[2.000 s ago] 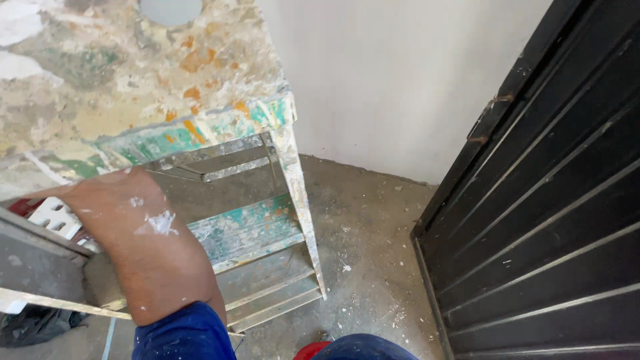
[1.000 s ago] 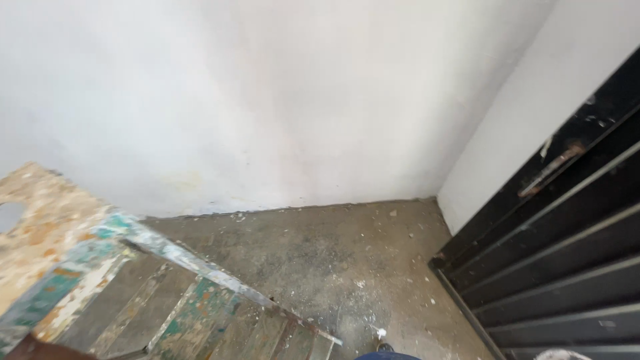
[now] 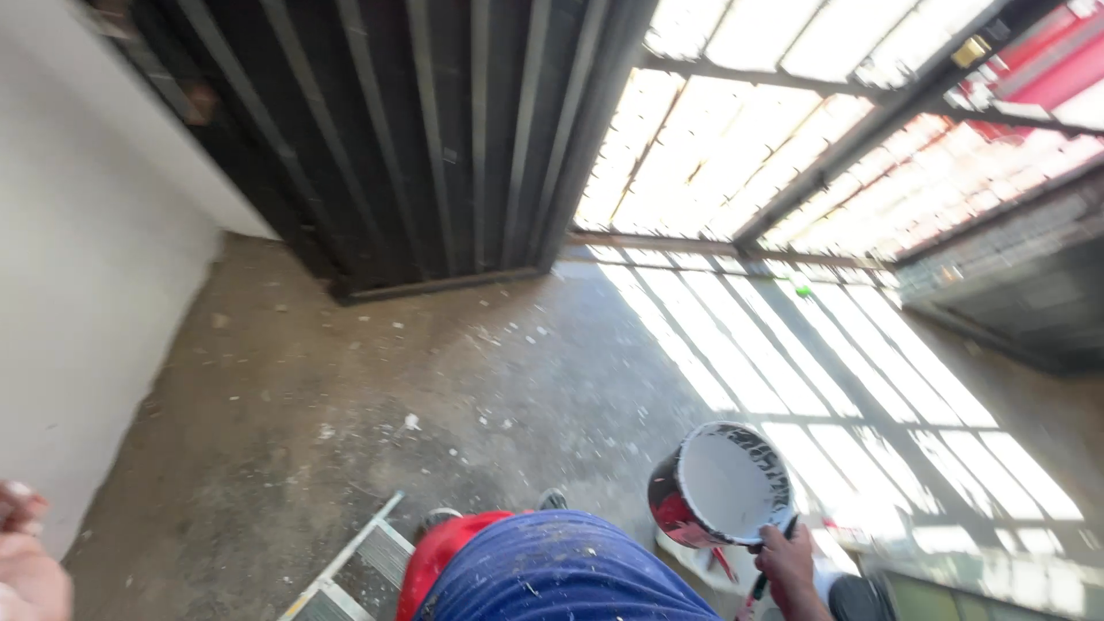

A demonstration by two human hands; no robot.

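Observation:
My right hand [image 3: 787, 561] is at the lower right, closed on the rim of a paint bucket [image 3: 677, 509] with a dark and red outside. White paint [image 3: 729, 483] fills much of the bucket, and its inner wall is spattered. A dark handle, perhaps of a brush, shows against the fingers of that hand. My left hand [image 3: 26, 539] is at the lower left edge, partly cut off and blurred, near the white wall; its fingers look curled, and whether it holds anything is unclear. A paint-stained stepladder [image 3: 345, 556] shows at the bottom, left of my legs.
A black ribbed metal door [image 3: 414, 147] stands ahead, with a barred gate [image 3: 742, 155] right of it letting in sunlight. The concrete floor [image 3: 431, 388] has white paint specks. A white wall [image 3: 78, 233] runs along the left. Containers, including a dark one [image 3: 858, 595], stand at the lower right.
The view has swung far to the right, toward the gate. The paint bucket in my right hand is now in sight. The ladder shows only at the bottom edge.

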